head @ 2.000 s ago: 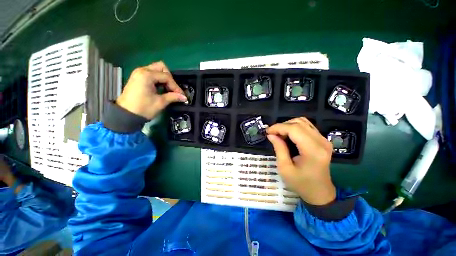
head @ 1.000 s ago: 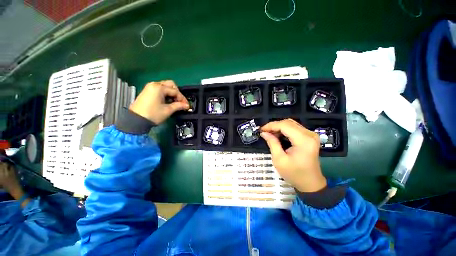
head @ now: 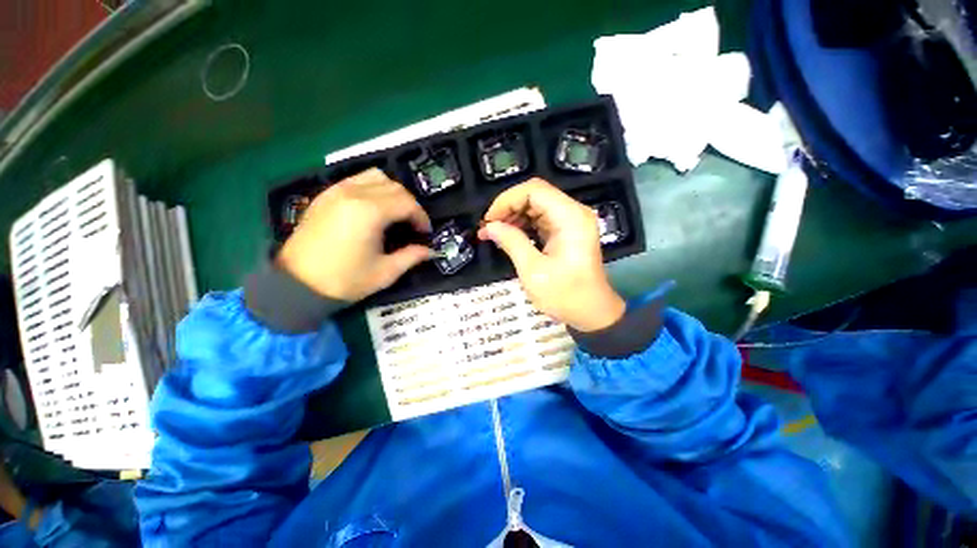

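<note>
A black foam tray (head: 632, 209) lies in front of me with small black housings in its pockets. One housing (head: 452, 253) is in the front row between my hands. My left hand (head: 359, 236) lies over the tray's left part, its thumb and fingertips at this housing's left edge; it hides some pockets. My right hand (head: 555, 252) is at the housing's right, thumb and forefinger pinched close beside it. Whether either hand holds a tiny part is too small to tell. A white slotted plate (head: 471, 348) lies under the foam tray.
Stacked white slotted plates (head: 80, 321) stand at the left, a grey-brown patch on top. White crumpled wipes (head: 686, 91) lie back right. A syringe (head: 782, 230) lies right of the tray. A blue round tray (head: 846, 96) bears a clear bag. Another person's blue sleeve (head: 895, 396) is at right.
My left hand has moved right along the foam tray from its left-end pocket to the front-row housing by my right hand. The view has shifted and tilted, showing more of the blue round tray.
</note>
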